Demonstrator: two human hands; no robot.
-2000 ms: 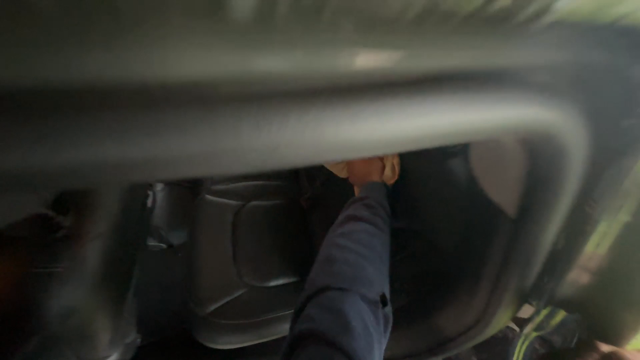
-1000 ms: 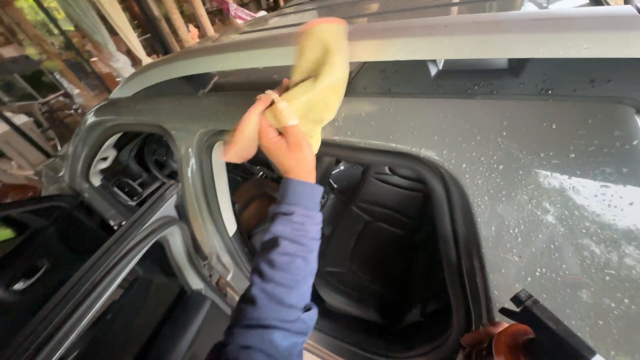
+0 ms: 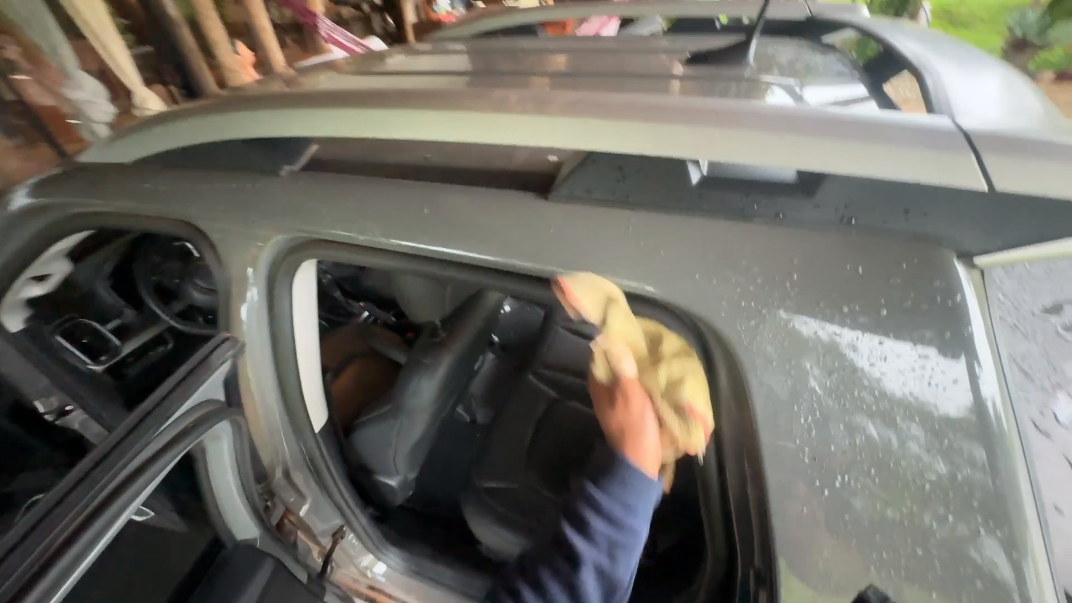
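Observation:
My left hand (image 3: 624,410), in a navy sleeve, grips a yellowish cloth (image 3: 670,377) with reddish edges. Hand and cloth are at the upper rear corner of the open rear door frame (image 3: 749,469) of a grey car. Part of the cloth overlaps the dark seal at that edge; whether it presses on it cannot be told. Behind my hand, inside the cabin, is a black rear seat (image 3: 536,435), with a front seat (image 3: 427,394) farther left. My right hand is out of view.
Open doors (image 3: 126,469) stand at the lower left. Above the doorway runs a roof rail (image 3: 536,126), with an antenna (image 3: 754,38) beyond it. Water drops dot the rear side panel (image 3: 871,435). A small dark object (image 3: 871,595) shows at the bottom edge.
My left hand has come down with the cloth from near the roof rail to the doorway's rear upper corner. A hand at the lower right a second ago is out of view. The view has shifted greatly.

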